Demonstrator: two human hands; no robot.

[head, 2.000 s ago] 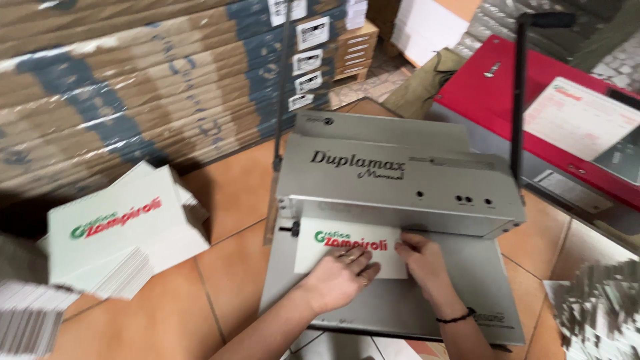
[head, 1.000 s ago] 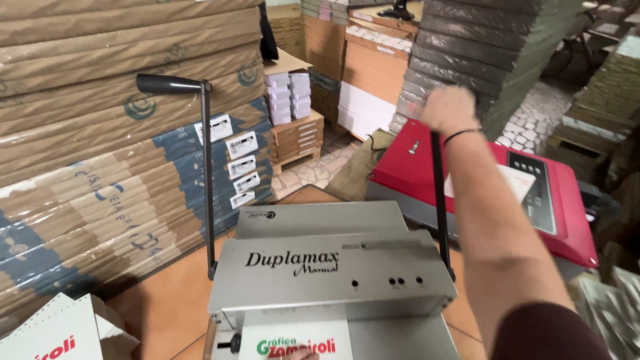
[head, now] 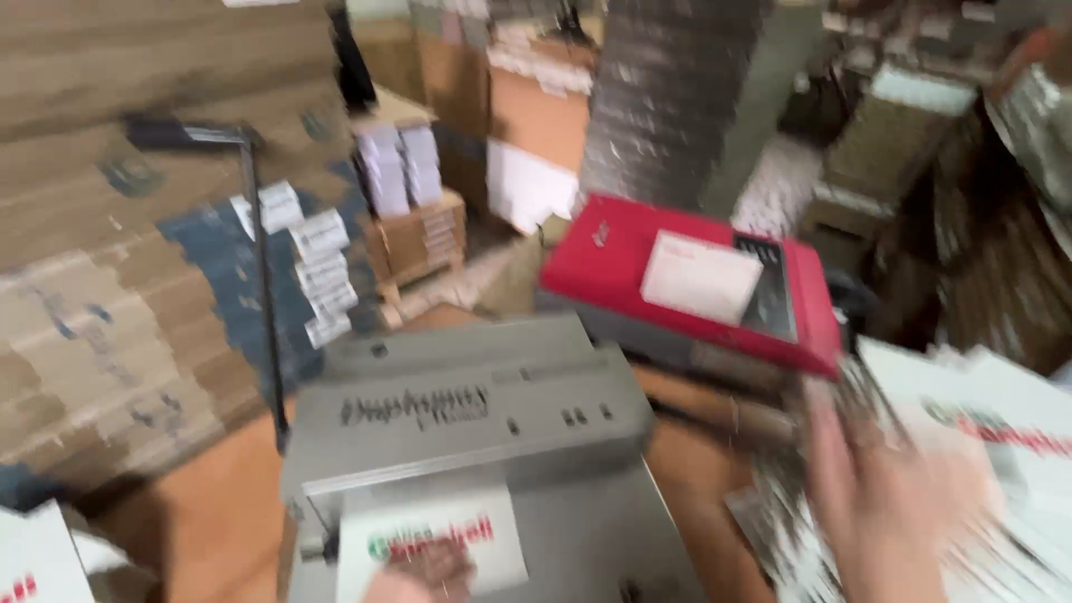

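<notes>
A grey Duplamax manual punching machine (head: 469, 419) stands at the centre, with a white printed card (head: 444, 523) lying on its bed against the front. At the bottom edge, my left hand (head: 419, 578) holds the card down with its fingertips on the print; part of the hand is cut off. The left lever (head: 260, 276) stands upright. The right lever (head: 720, 419) is lowered and runs out to the right toward my right hand (head: 896, 494), which is blurred and appears closed round its handle end. The handle itself is hidden.
A red-topped machine (head: 636, 234) bearing a paper stands behind right. Printed sheets (head: 1005, 402) are piled beyond my right hand, with others (head: 38, 561) at lower left. Wrapped stacks (head: 100, 276) rise at left; a small wooden pallet (head: 419, 243) holds paper piles behind.
My right hand, on top of the upright right lever one second ago, has come down to the right side, and that lever is lowered. The left hand stays on the card.
</notes>
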